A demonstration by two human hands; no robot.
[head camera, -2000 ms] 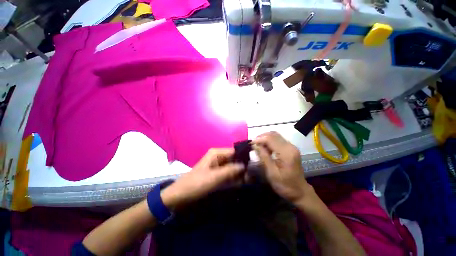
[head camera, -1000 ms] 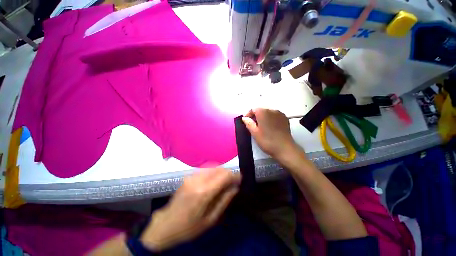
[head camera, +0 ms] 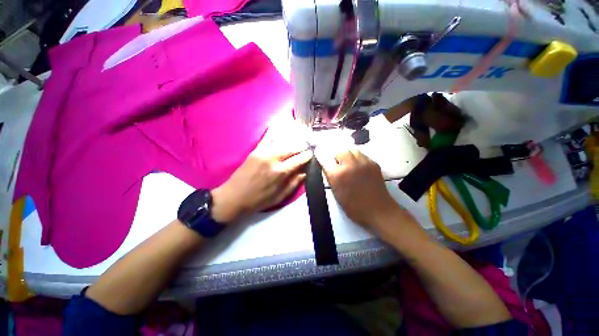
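A black strip point(head camera: 321, 220) lies lengthwise on the machine table, its near end over the ruled front edge. My left hand point(head camera: 272, 178), with a dark watch on the wrist, holds the strip's far end from the left. My right hand point(head camera: 354, 180) holds the same end from the right, just in front of the needle area. The magenta panel point(head camera: 157, 125) lies left of the needle, partly under my left hand. The sewing machine head point(head camera: 394, 49) stands above. The lamp glare hides the detail at the fingertips and needle.
Black and brown scraps point(head camera: 441, 164) lie right of the needle, with a yellow loop point(head camera: 453, 216) and a green loop point(head camera: 483, 203) beside them. A measuring tape edge point(head camera: 243, 277) runs along the table front. More magenta cloth point(head camera: 460, 289) is heaped below the table at right.
Both hands have moved forward to the needle area with the strip's far end. My left hand has left the strip's near end and joined my right hand. The panel's right part has shifted and folded.
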